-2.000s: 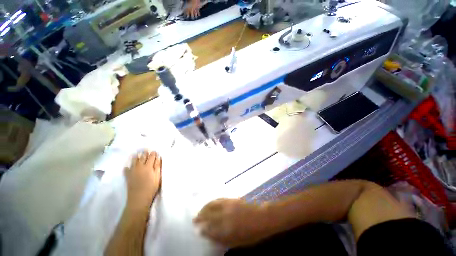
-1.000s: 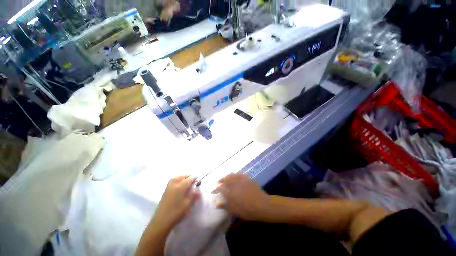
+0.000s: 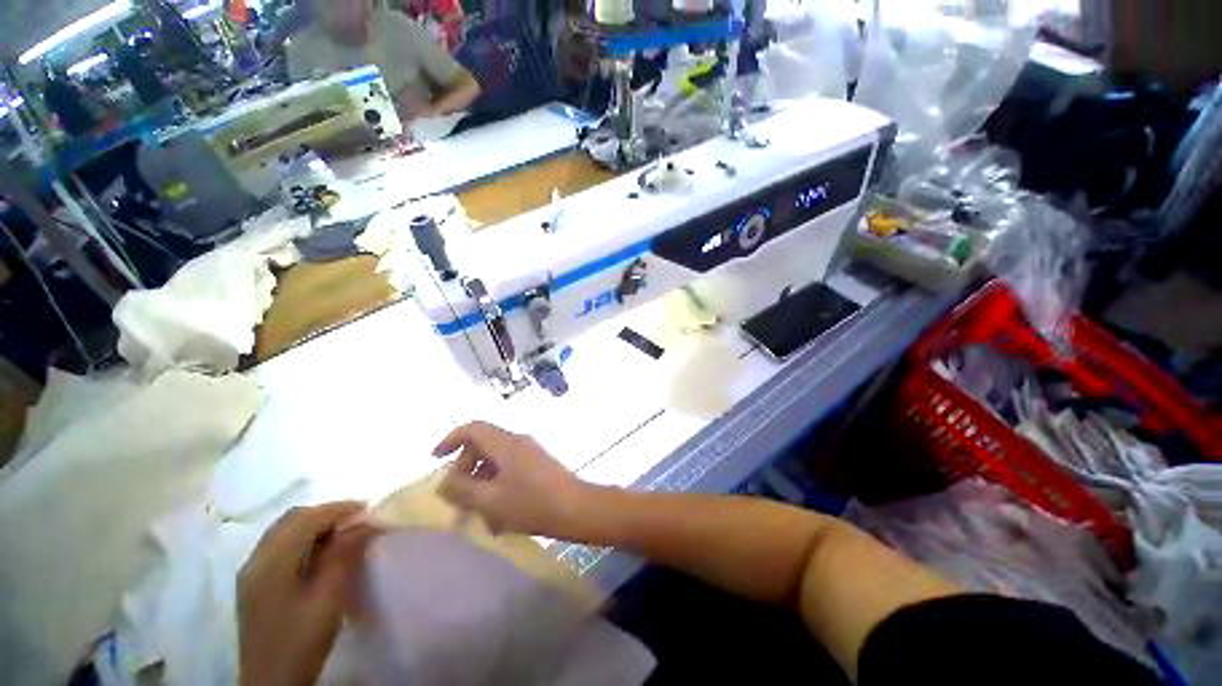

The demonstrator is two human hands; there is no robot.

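A cream-white cloth piece point(image 3: 469, 603) is held up in front of me at the table's front edge, partly folded over. My left hand point(image 3: 298, 576) grips its left side. My right hand point(image 3: 503, 483) pinches its upper edge, fingers bent. A large cream garment panel point(image 3: 121, 456) spreads over the left of the table. The white lockstitch machine point(image 3: 630, 255) stands behind my hands. Its needle area point(image 3: 509, 375) is lit, and no hand is at it.
A pale cream disc point(image 3: 704, 375), a small black strip point(image 3: 641, 343) and a phone point(image 3: 800, 319) lie right of the needle. A parts tray point(image 3: 918, 241) is at the right end. Red baskets point(image 3: 998, 462) hold cloth at right. A person point(image 3: 382, 60) sits at another machine behind.
My hands have moved left and apart, raising the cloth off the table edge. The cloth now shows a turned-over face. The view has shifted, showing more of the person behind.
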